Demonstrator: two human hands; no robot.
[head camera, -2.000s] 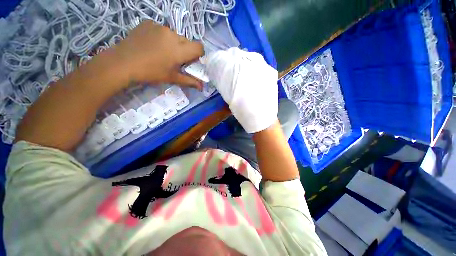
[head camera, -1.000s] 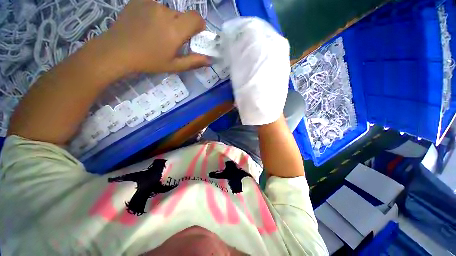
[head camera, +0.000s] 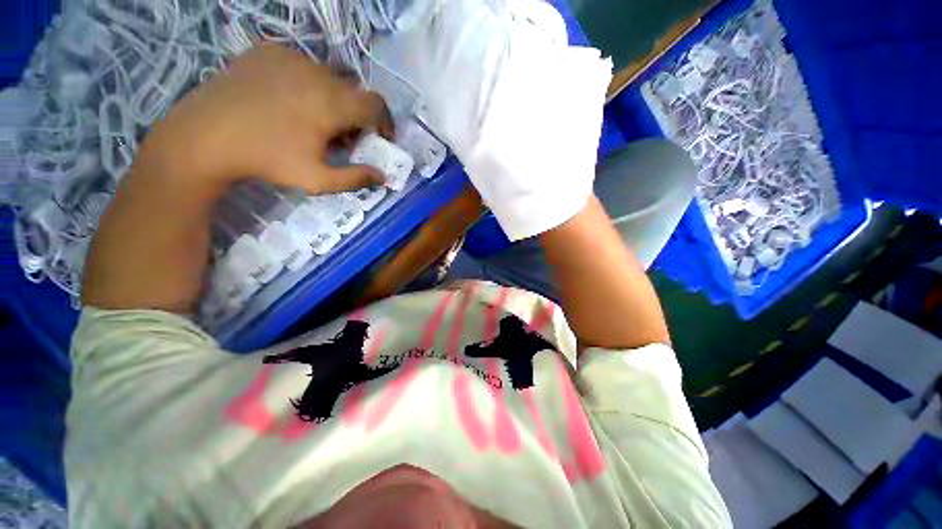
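Note:
My left hand (head camera: 274, 124), bare, has its thumb and fingers around a white corded unit (head camera: 382, 160) at the tote's near edge. My right hand (head camera: 527, 129) is covered by a white cloth or glove beside it on the right; its fingers are hidden. Other white units (head camera: 300, 232) stand in a slanted row along the near wall of the blue tote (head camera: 346, 271). White cords (head camera: 145, 52) lie looped and piled over the units behind my left hand.
A second blue tote (head camera: 790, 284) with corded units is low on the right, beside my leg. A blue wall of another tote (head camera: 878, 93) stands at the far right. Pale box flaps (head camera: 847, 413) are at the lower right. The bench's wooden edge (head camera: 424, 243) runs below the tote.
The view has shifted. My left hand and its unit are now lower, at the right end of the row. The covered right hand has drawn slightly away from the unit.

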